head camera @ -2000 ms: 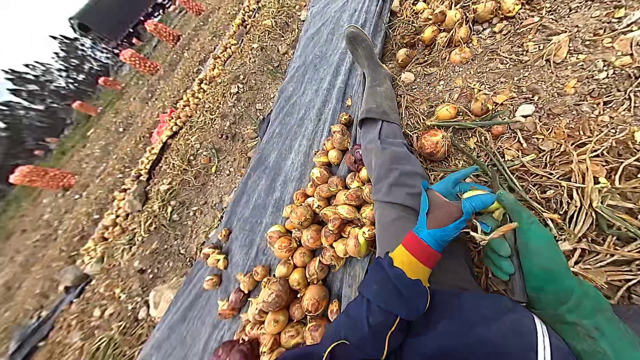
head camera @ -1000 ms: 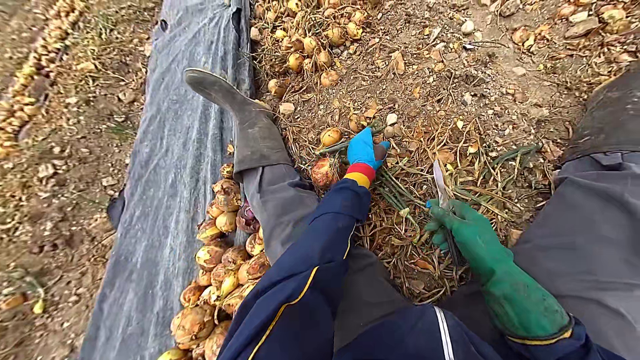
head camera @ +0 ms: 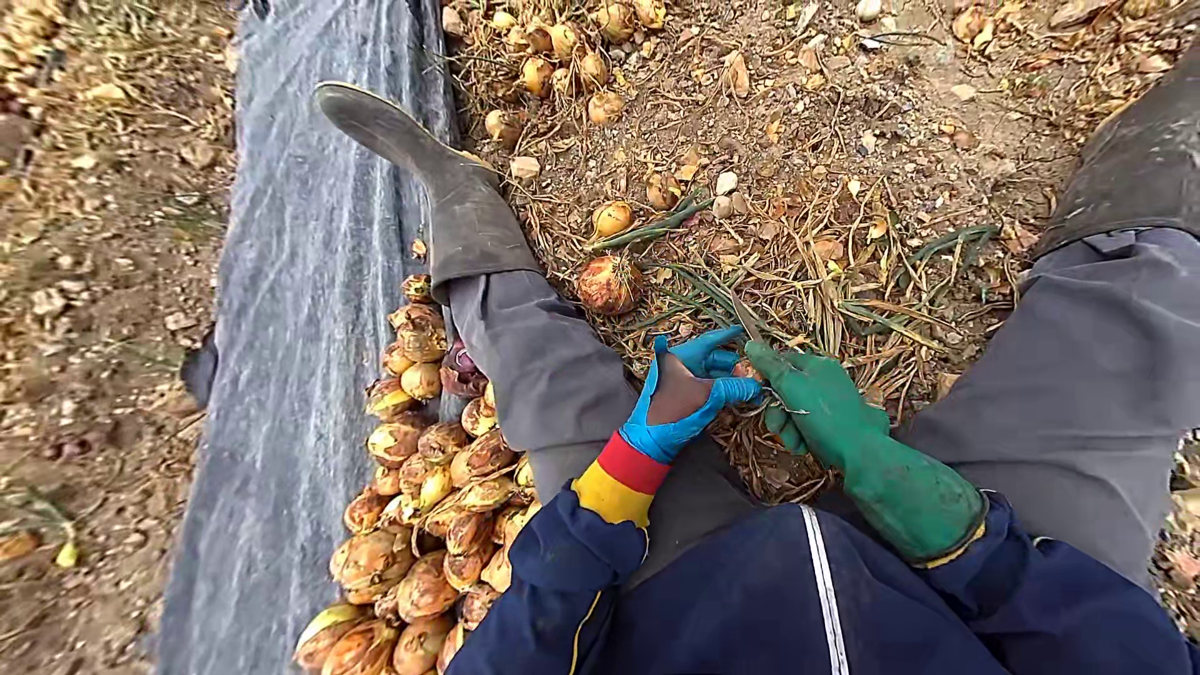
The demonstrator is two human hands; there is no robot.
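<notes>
My left hand (head camera: 689, 389), in a torn blue glove, holds a small onion (head camera: 747, 370), mostly hidden between its fingers. Against it is my right hand (head camera: 825, 408) in a long green rubber glove, closed on a knife (head camera: 747, 319) whose blade points up and away over the dry leaves. Beyond my left hand a larger brown onion (head camera: 609, 285) lies on the soil, with a smaller yellow onion (head camera: 613, 218) beside green onion leaves (head camera: 652, 228). A heap of onions (head camera: 450, 487) lies to the left of my leg.
A long grey fabric sheet (head camera: 291, 281) runs along the left under the heap. My booted legs spread on both sides, the left boot (head camera: 459, 197) resting partly on the sheet. More onions (head camera: 562, 56) lie at the top. Dry onion tops (head camera: 825, 272) litter the soil between my legs.
My left hand was reaching to the ground near the onions one second ago; it is now back against my right hand, holding a small onion. The view has turned down from the field rows.
</notes>
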